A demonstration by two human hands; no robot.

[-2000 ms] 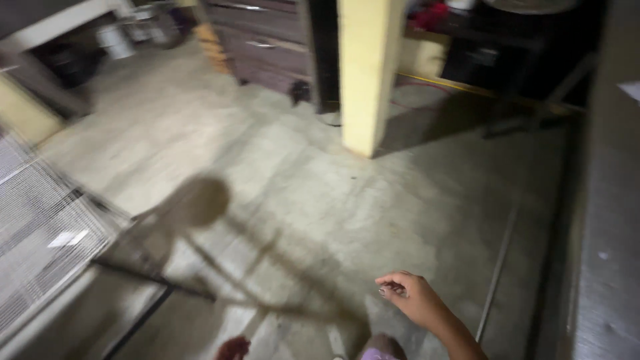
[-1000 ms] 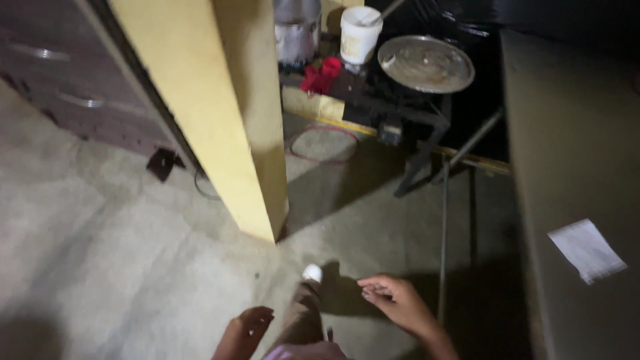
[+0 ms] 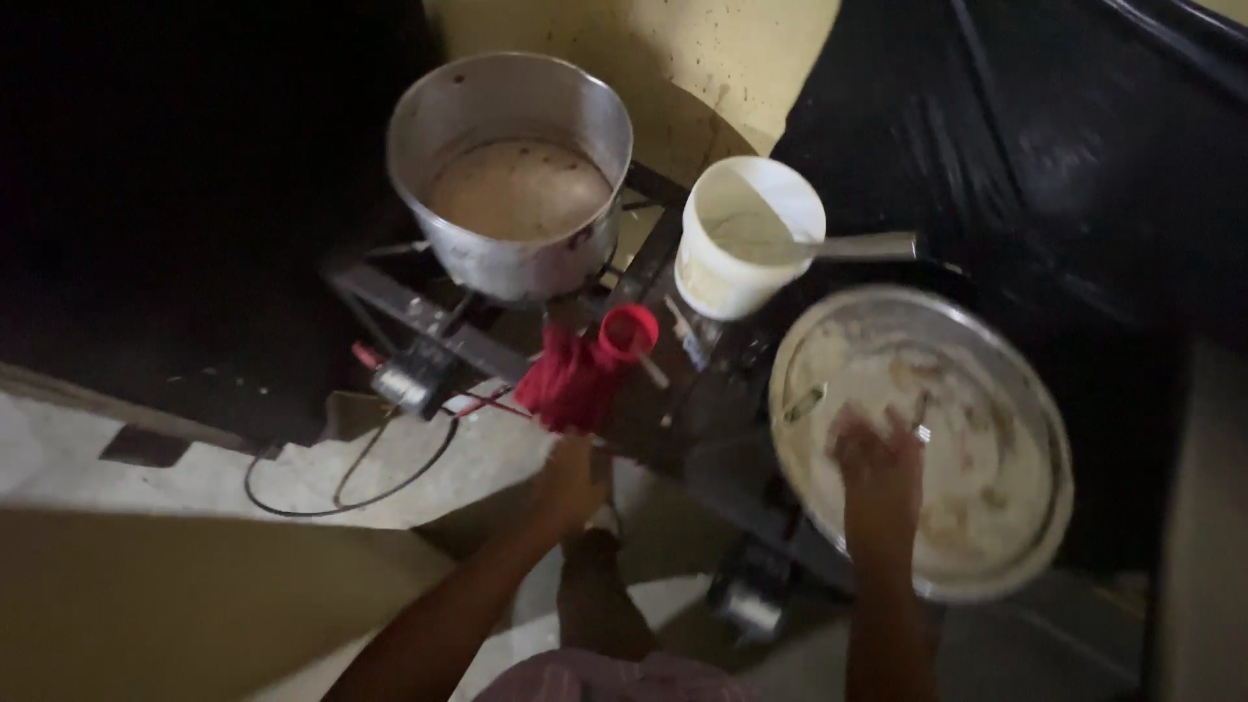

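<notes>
My left hand (image 3: 568, 473) is at the near edge of a crumpled red cloth (image 3: 567, 385); blur hides whether its fingers grip it. A red plastic cup (image 3: 629, 333) with a stick or handle in it sits beside the cloth. My right hand (image 3: 877, 448) is over a round metal lid (image 3: 1048, 429) with a pale, stained surface, close to its small handle; the fingers are blurred and I cannot tell whether they hold it. Behind the cloth, an aluminium pot (image 3: 522, 263) with brownish liquid residue stands on a metal burner stand (image 3: 429, 317).
A white plastic bucket (image 3: 721, 283) with a metal-handled utensil (image 3: 868, 246) stands between pot and lid. Black plastic sheeting (image 3: 975, 146) hangs behind. A hose (image 3: 370, 507) loops near the floor at left, and a yellowish panel or pillar (image 3: 195, 595) fills the lower left.
The view has moved in close to the stove. My hands, over the floor earlier, have reached forward: the left to the red cloth, the right over the round lid.
</notes>
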